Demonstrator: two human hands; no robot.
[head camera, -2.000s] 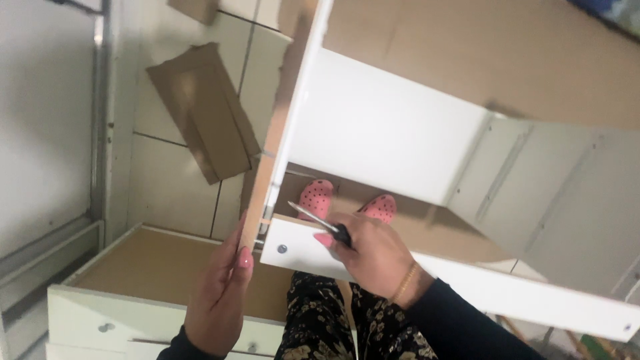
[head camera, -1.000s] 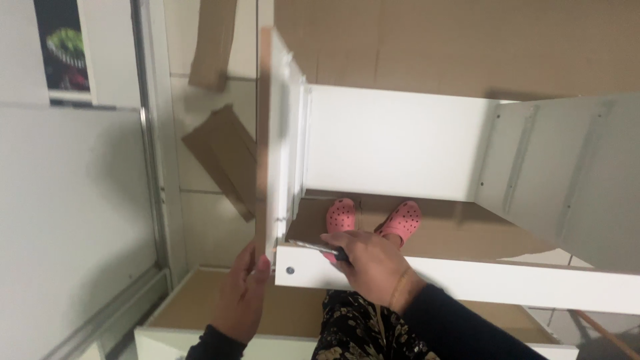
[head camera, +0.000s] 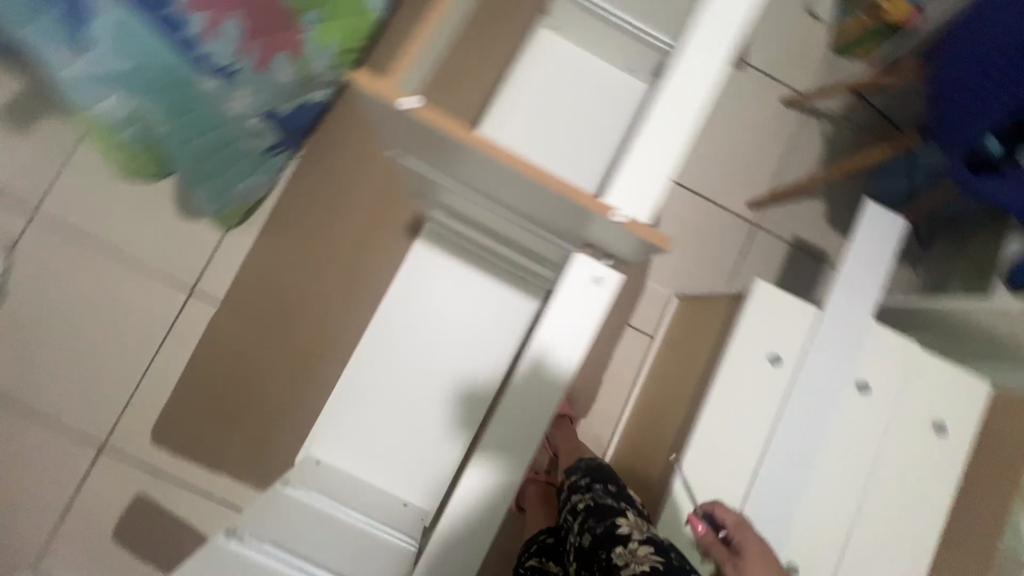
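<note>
At the lower right, my right hand (head camera: 732, 538) is closed around the dark handle of a screwdriver (head camera: 686, 484), its thin shaft pointing up and to the left. The screwdriver is over a stack of white panels (head camera: 768, 392) with round metal fittings. My left hand is out of the frame. In the middle lies a partly assembled white furniture frame, with a long white rail (head camera: 520, 424) along its near side. A divider panel (head camera: 512, 188) with an orange-brown edge crosses it, and a second white rail (head camera: 692, 104) continues beyond. The picture is blurred.
Brown cardboard (head camera: 296, 312) lies under and beside the frame on the tiled floor (head camera: 104, 336). A colourful play mat (head camera: 240, 96) is at the upper left. Wooden chair legs (head camera: 840, 168) stand at the upper right. My feet in pink clogs are beside the near rail.
My right hand, with the screwdriver, has left the rail's end and is over the white panels. My left hand has gone out of view from the divider panel. The view has swung widely.
</note>
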